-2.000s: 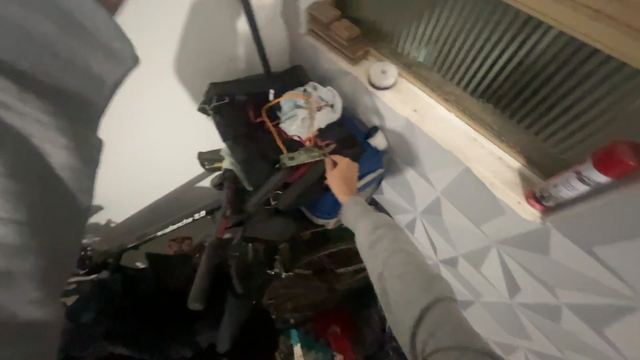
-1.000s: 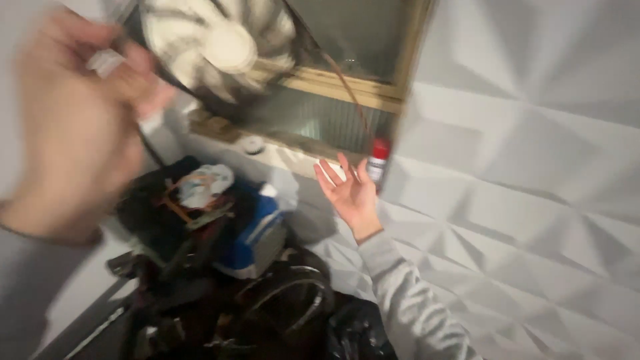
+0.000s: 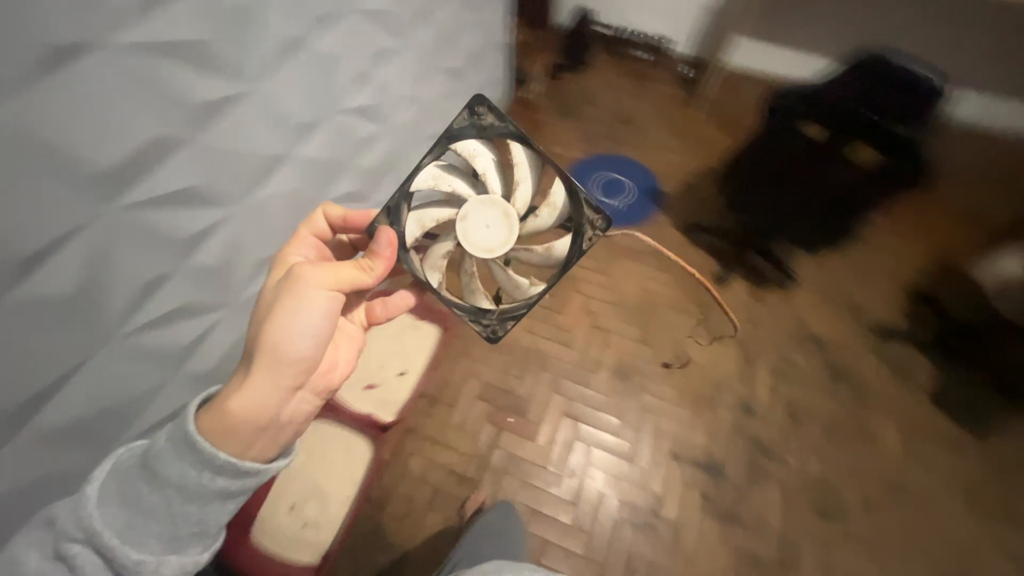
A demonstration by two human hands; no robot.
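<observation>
My left hand (image 3: 308,320) comes in from the lower left in a grey sleeve. Thumb and fingers pinch the left corner of a square computer cooling fan (image 3: 487,226), tilted so that it looks like a diamond. Its frame is black, and its white blades and hub show brownish dirt. From the right corner of the frame a thin orange-brown cable (image 3: 688,268) hangs in a curve, its end loose. My right hand is out of view.
A grey wall with raised facets (image 3: 160,160) fills the left. Below are red-edged cream pads (image 3: 314,490). On the herringbone wood floor (image 3: 576,432) lie a blue disc (image 3: 614,190) and, further right, a blurred dark chair (image 3: 832,152).
The view has swung from the window ledge and piled items to the wall and floor. One second ago my right hand was in view, open; now it is gone. The fan is now nearer the centre.
</observation>
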